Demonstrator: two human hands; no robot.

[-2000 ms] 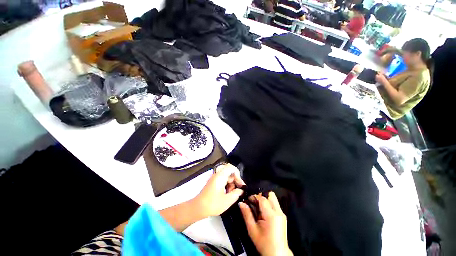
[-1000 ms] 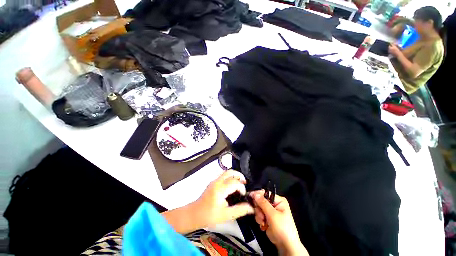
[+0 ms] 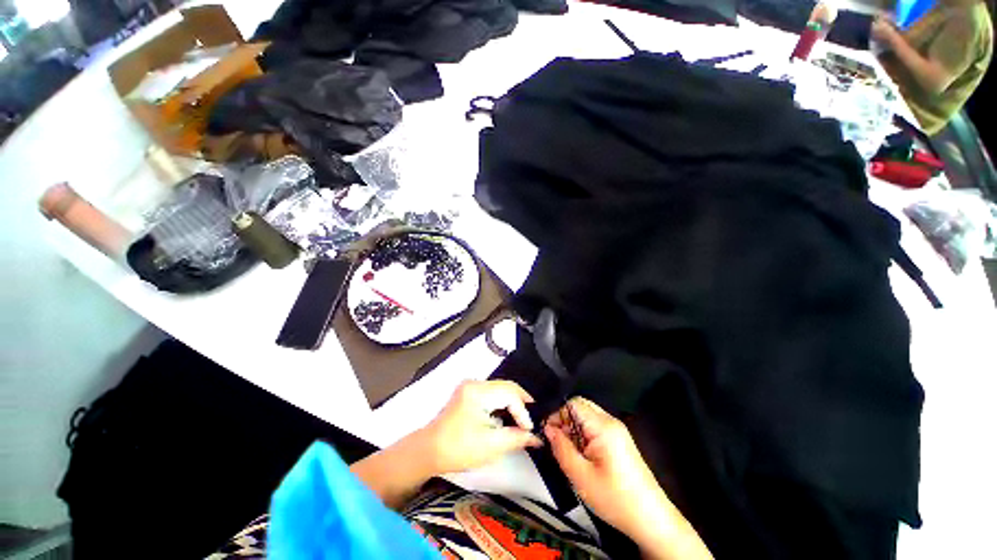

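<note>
A large black garment (image 3: 700, 241) lies spread over the white table, with thin straps at its far edge. My left hand (image 3: 481, 427) pinches a narrow black fold of it at the near left edge. My right hand (image 3: 596, 454) is right beside it, fingertips nearly touching the left ones, also closed on the black fold. A thin dark item shows at the right fingers; I cannot tell what it is. No needle or thread can be made out. The looped handle of dark scissors (image 3: 502, 337) shows between the tray and the garment.
A round white tray (image 3: 407, 301) with black pieces and a red stick lies on a brown board (image 3: 383, 377). Left of it are a black phone (image 3: 315, 303), an olive thread cone (image 3: 265, 241) and clear bags. A cardboard box (image 3: 180, 71) stands far left. A person (image 3: 946, 60) is at far right.
The view has tilted down, so the table's things sit differently in it. My hands, apart by a small gap one second ago, are now closer together at the fold, with the right fingers more closed.
</note>
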